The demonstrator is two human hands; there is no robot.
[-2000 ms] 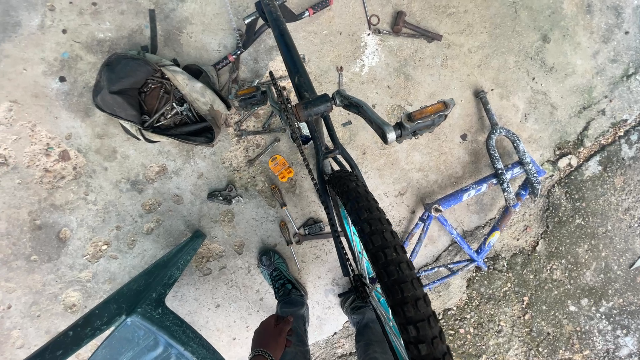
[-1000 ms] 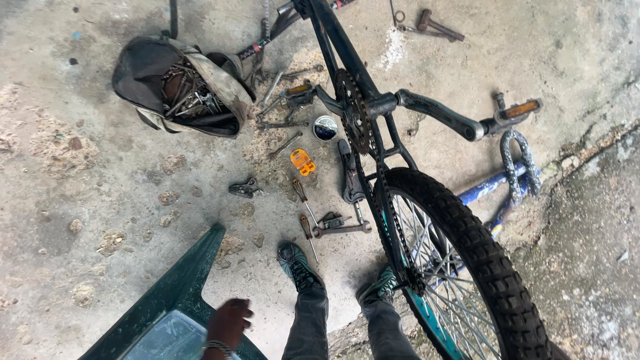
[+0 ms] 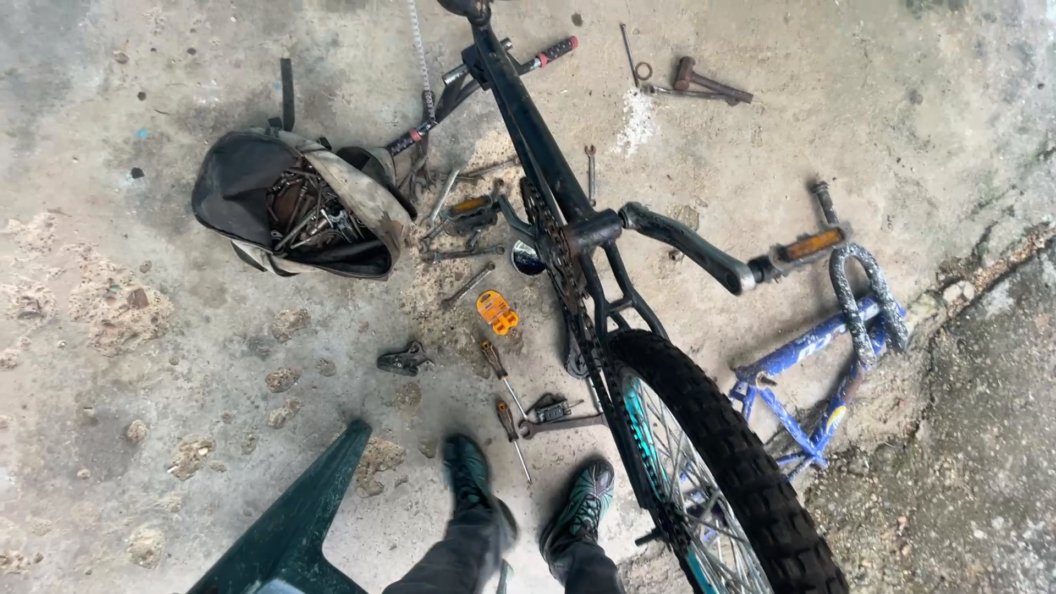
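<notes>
Neither of my hands shows in the head view. A bicycle with a black frame [image 3: 549,157] reaches from the top centre to the lower right, its knobby rear tyre [image 3: 718,445] nearest me. Its crank arm [image 3: 689,247] ends in a pedal with an orange reflector [image 3: 813,245]. The chain [image 3: 590,338] runs back along the frame. Left of the bicycle, two screwdrivers [image 3: 493,359] lie on the concrete near my shoes, beside a large wrench [image 3: 565,425] and an orange plastic piece [image 3: 497,312]. A round tin [image 3: 528,257] is partly hidden behind the chainring.
An unzipped bag [image 3: 381,223] full of metal tools lies at the left. A green plastic chair [image 3: 289,503] stands at the lower left. On the right are a blue bicycle frame [image 3: 784,355] and a speckled fork [image 3: 841,289]. A hammer [image 3: 701,82] lies at the top, near a handlebar [image 3: 470,91].
The hand seen low in both earlier frames, by the green chair a second ago, has left the view. The bicycle has shifted in view relative to the tools on the ground.
</notes>
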